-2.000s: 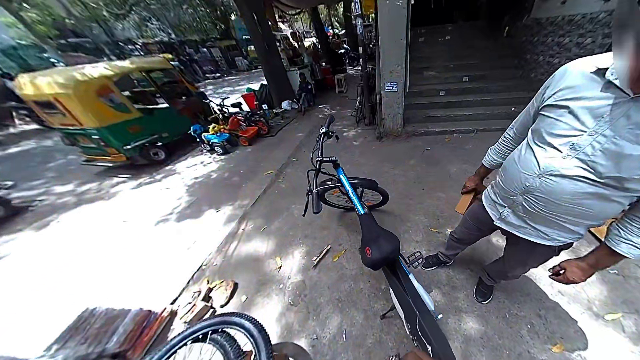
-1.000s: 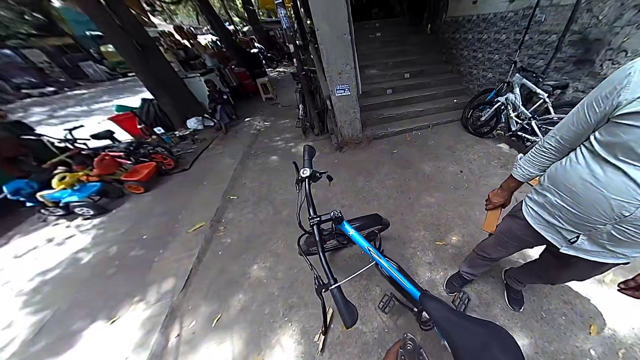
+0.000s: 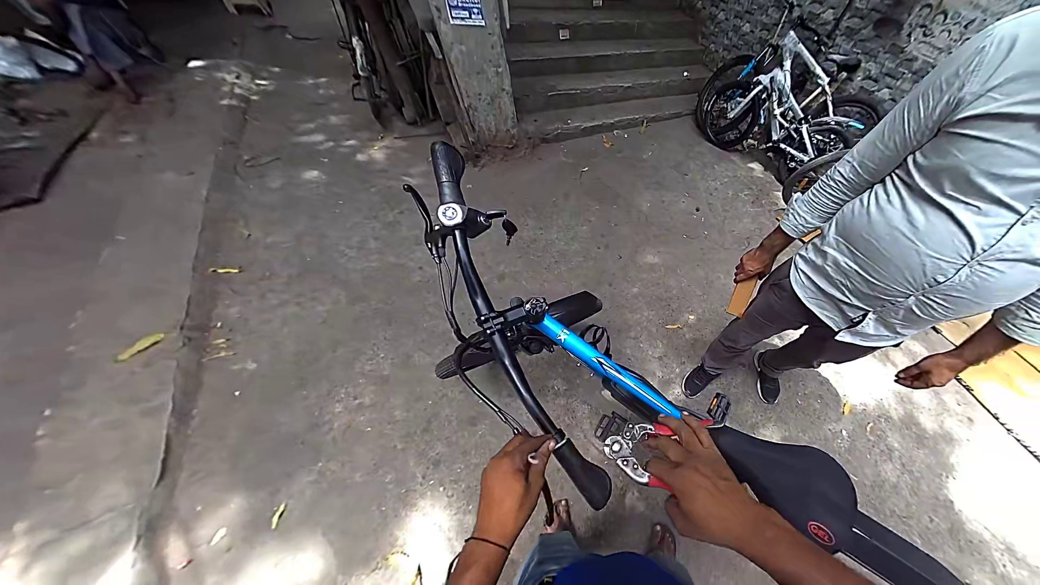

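A bicycle with a blue frame tube [image 3: 605, 370] stands in front of me, its black handlebar [image 3: 516, 370] running across the view. My left hand [image 3: 516, 475] has its fingers and thumb at the handlebar, beside the inner end of the near black grip [image 3: 587, 475]. In my right hand [image 3: 695, 479] are cutting pliers [image 3: 630, 455] with red handles, their jaws toward the grip. The black saddle [image 3: 784, 475] lies to the right of that hand. At the far end of the bar are another grip [image 3: 448, 172], a brake lever and a round button-like unit [image 3: 451, 214] near hanging keys.
A person in a grey shirt [image 3: 926, 187] stands at the right, a small brown box [image 3: 743, 296] in one hand. Several bicycles [image 3: 780, 101] lean by the stone wall. Steps [image 3: 605, 81] and a concrete pillar [image 3: 475, 77] are at the back. Leaves lie on the pavement [image 3: 325, 366].
Both my hands have come into view, the left at the handlebar and the right with the pliers. The view has turned and moved closer to the handlebar.
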